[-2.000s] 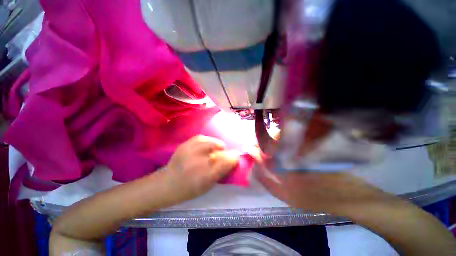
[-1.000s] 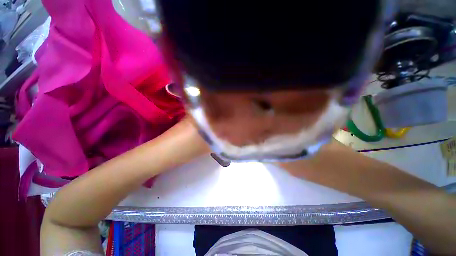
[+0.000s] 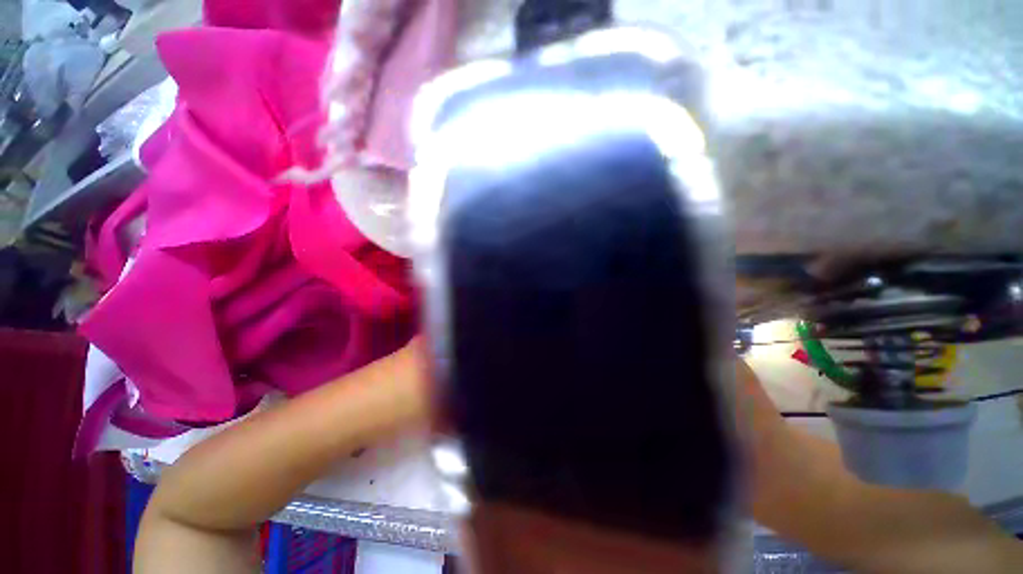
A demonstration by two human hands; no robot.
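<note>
The bright pink garment panels [image 3: 185,185] lie heaped in soft folds at the left of the machine. The shiny chrome take-up lever guard [image 3: 583,325] looms very large and close in the centre, with a dark reflecting face. It hides the needle area and both of my hands. My left forearm comes up from the lower left and passes behind the guard beside the pink cloth. My right forearm comes in from the lower right and also passes behind it. What my hands hold cannot be seen.
A dusty-pink cloth strip [image 3: 404,95] hangs at the machine head. The grey tension knob [image 3: 906,443] is at the right, with the green scissor handle [image 3: 827,359] behind it. A grey marked strip [image 3: 365,524] runs along the table's front edge. Dark-red cloth [image 3: 51,448] is at the far left.
The view has moved closer to the machine head. The guard now covers the centre, the pink strip has come into view, and the pink heap appears shifted right. My hands, visible two seconds ago, are hidden.
</note>
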